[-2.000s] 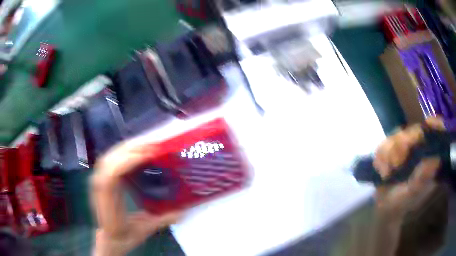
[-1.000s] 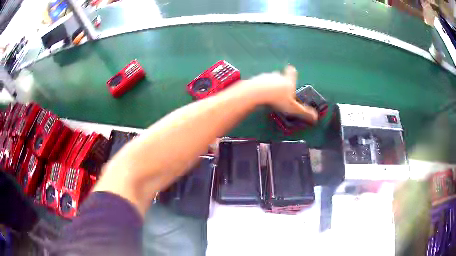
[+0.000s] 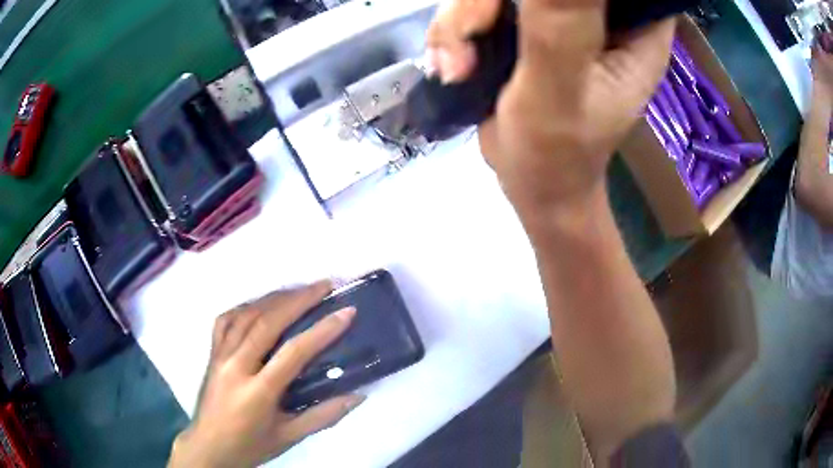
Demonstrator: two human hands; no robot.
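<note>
A radio with its glossy black back cover up lies on the white work sheet. My left hand lies over its left end, with fingers on the back and along its edges. My right hand grips the black electric screwdriver, its nose over the silver mechanism of the screw feeder. The bit tip is not clearly visible.
Waiting radios stand in a row left of the sheet, black backs showing. A red radio lies on the green bench at far left. A carton of purple batteries is at right. Another person's arm shows at the right edge.
The view has turned down to the sheet. My left hand has come back from the far side of the bench and now rests on a black-backed radio. My right hand with the screwdriver has come into view.
</note>
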